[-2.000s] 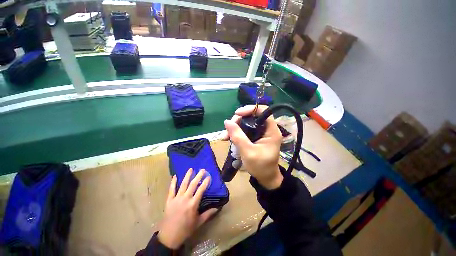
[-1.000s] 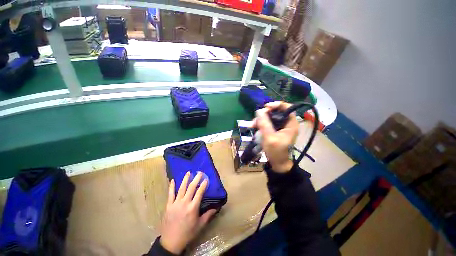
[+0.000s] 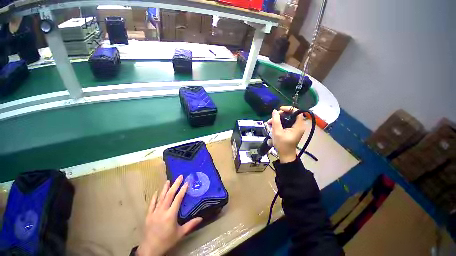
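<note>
A portable speaker (image 3: pixel 197 170) with a blue grille and pale round centre lies face up on the cardboard bench cover (image 3: pixel 115 192). My left hand (image 3: pixel 167 217) rests with spread fingers on its lower left edge. My right hand (image 3: pixel 289 134) is closed around the black electric screwdriver (image 3: pixel 266 145), whose lower end points down at the screw feeder (image 3: pixel 248 150), a small white and black box right of the speaker. Whether the bit touches the feeder cannot be told. The power cord (image 3: pixel 313 131) curves off the screwdriver's top.
A second speaker (image 3: pixel 34 212) lies at the left of the bench. The green conveyor belt (image 3: pixel 100 130) behind carries several speakers. A balancer spring (image 3: pixel 301 82) hangs above my right hand. Cartons (image 3: pixel 400 135) stand on the right.
My right hand has moved right with the screwdriver, from beside the speaker to the feeder, uncovering the feeder. My left hand has slid left, showing the speaker's round centre. Belt speakers have shifted.
</note>
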